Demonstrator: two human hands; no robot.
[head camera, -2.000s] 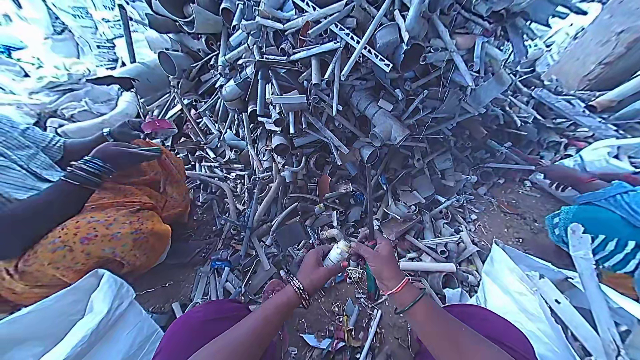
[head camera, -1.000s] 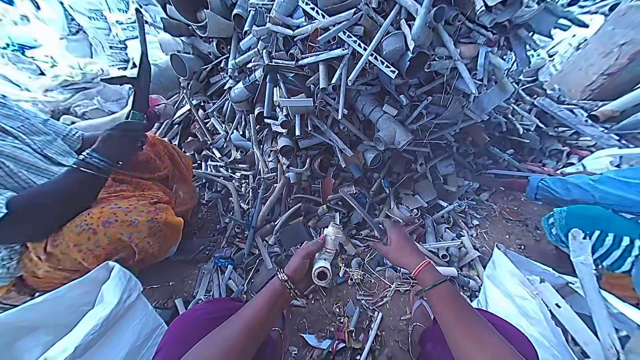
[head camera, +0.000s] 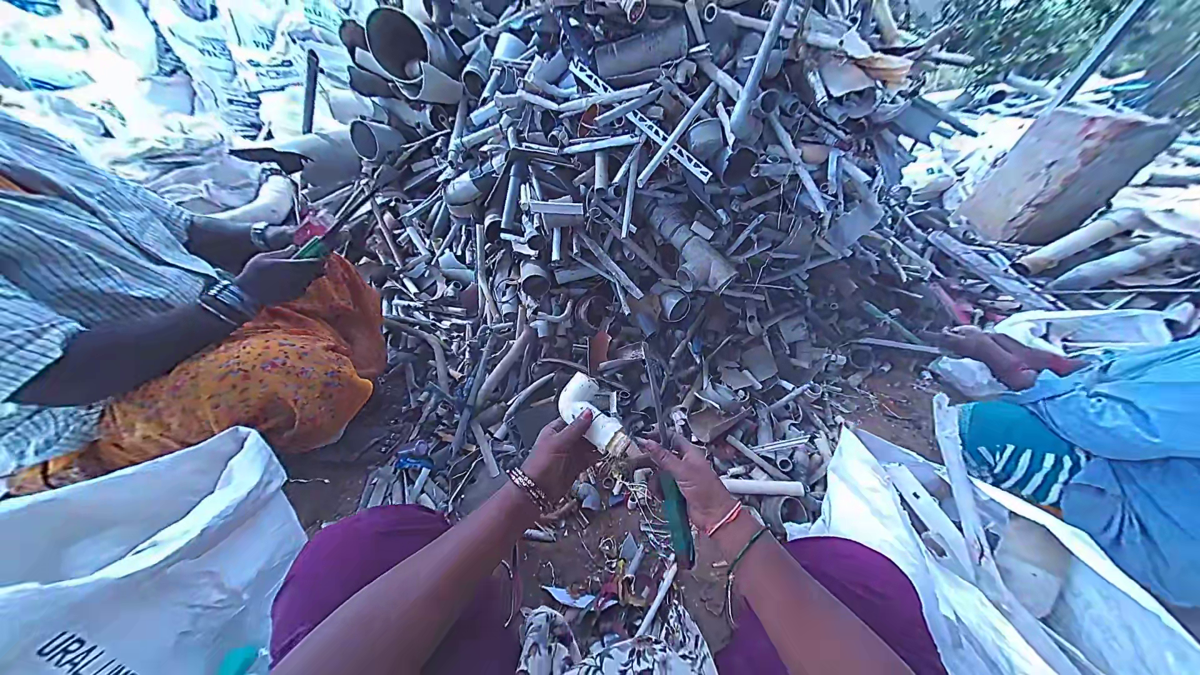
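Low in the middle of the view, my left hand (head camera: 561, 457) grips a white plastic pipe elbow (head camera: 589, 412), its bend up and to the left. The fitting's lower right end is brownish and lies by the fingertips of my right hand (head camera: 689, 476). That hand is closed round the green handle (head camera: 676, 520) of a long dark-bladed tool, whose blade (head camera: 654, 389) points away from me. The exact kind of tool cannot be told. Both hands are just in front of a big heap of scrap plastic pipes and fittings (head camera: 609, 253).
A co-worker's hands (head camera: 277, 272) hold a green-handled tool and something reddish at the left. Another person's hand (head camera: 998, 352) reaches in at the right. White sacks stand at the lower left (head camera: 141, 525) and lower right (head camera: 900, 544), the right one holding pipe pieces.
The elbow has turned in my left hand: one end faced down toward me a second ago, and its bend now points away. My right hand's blade has swung from slanting left to pointing away.
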